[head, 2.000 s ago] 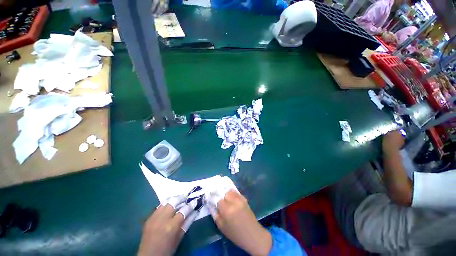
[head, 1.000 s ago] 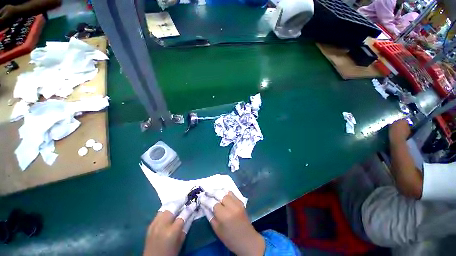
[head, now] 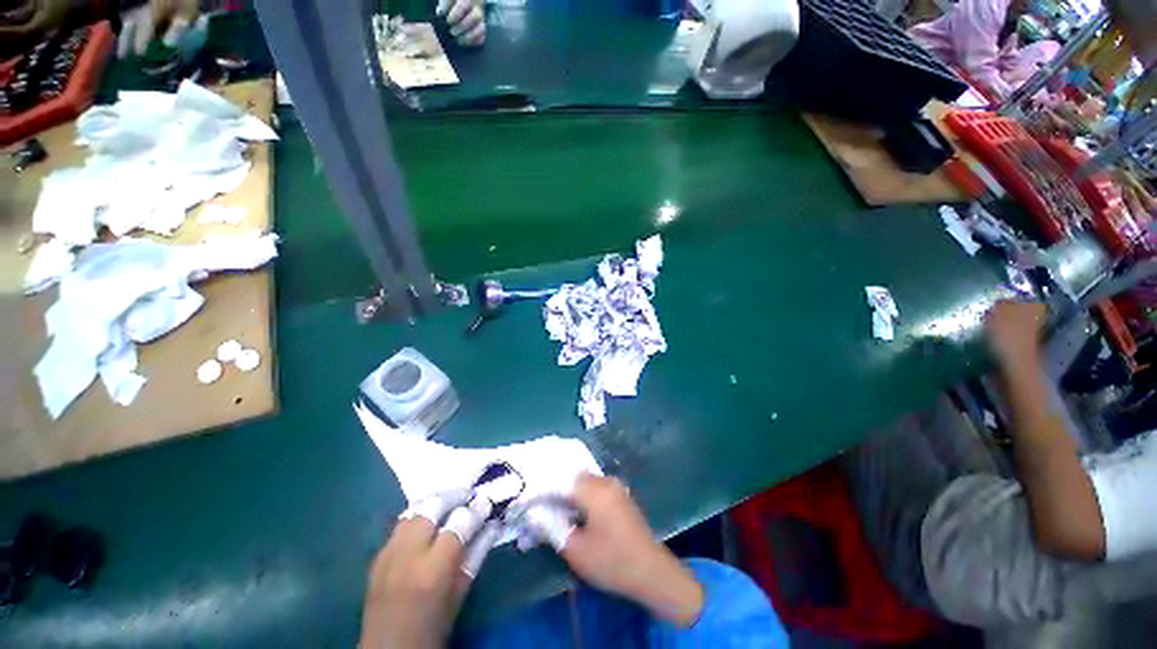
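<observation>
A small black watch head (head: 499, 482) lies face up over a flat white wiping cloth (head: 546, 459) near the bench's front edge. My left hand (head: 429, 539) holds it, with white finger cots on the fingertips. My right hand (head: 594, 526), also with white cots, is just right of the watch head, slightly blurred, its fingertips bunched on a piece of the cloth. The solvent bottle (head: 409, 391), a squarish translucent block with a round grey top, stands just behind the cloth's left corner.
Crumpled used wipes (head: 609, 323) and a small tool (head: 495, 295) lie right of the grey post (head: 343, 152). Clean cloths (head: 152, 165) and white discs (head: 230, 354) lie on the brown board (head: 190, 412). Black watch heads (head: 53, 554) sit front left. A person's arm (head: 1043, 444) is at right.
My right hand has moved a little right, off the watch head, and its fingers have shifted. The watch head's dark face shows more openly in my left fingers. Other people's hands appear at the far side.
</observation>
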